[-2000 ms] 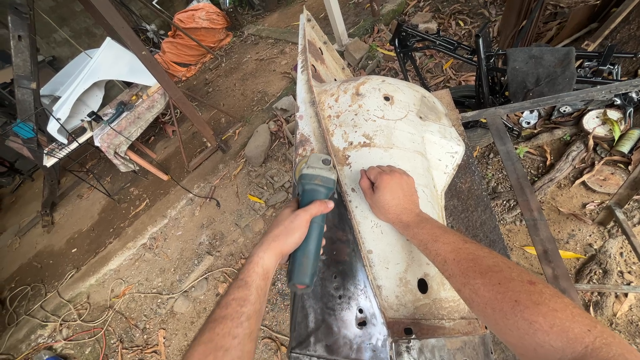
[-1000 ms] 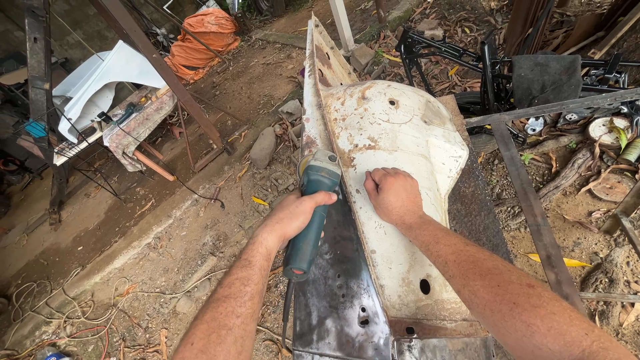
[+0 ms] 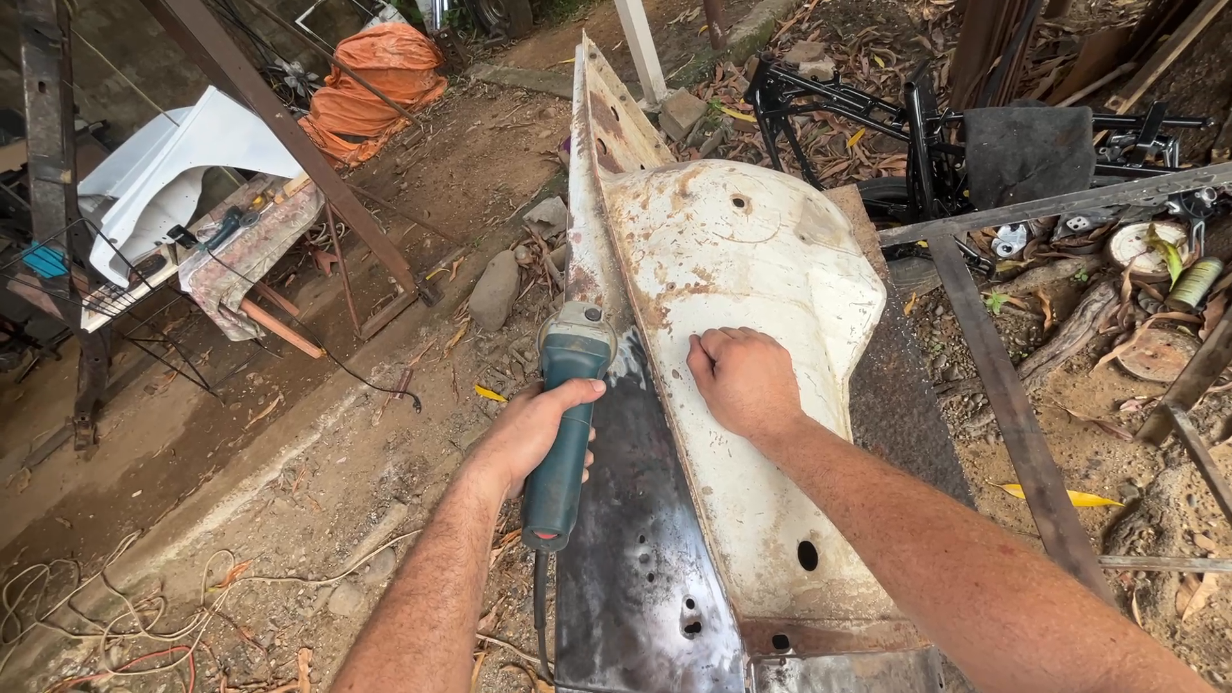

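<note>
My left hand point(image 3: 544, 433) is wrapped around the teal body of an angle grinder point(image 3: 568, 443), whose metal head lies over the left strip of a vehicle body panel point(image 3: 760, 241). The grinder's working side is hidden beneath it. The panel has worn cream paint with rust patches and several holes; its lower left strip point(image 3: 635, 539) is bare, dark, shiny metal. My right hand point(image 3: 746, 380), fingers curled, rests on the cream part right of the raised seam. Whether it grips anything is not visible. A black cord point(image 3: 541, 606) hangs from the grinder's lower end.
A rusty metal sheet point(image 3: 905, 414) lies under the panel's right side. Steel bars point(image 3: 1020, 414) and a black motorcycle frame point(image 3: 914, 144) stand at the right. At the left are a bench with a white fender point(image 3: 192, 164), an orange tarp point(image 3: 375, 87) and tangled cord point(image 3: 202, 587) on the ground.
My left hand and the grinder have shifted slightly along the panel's left strip, and the grinder's tilt has varied. My right hand has stayed on the cream surface.
</note>
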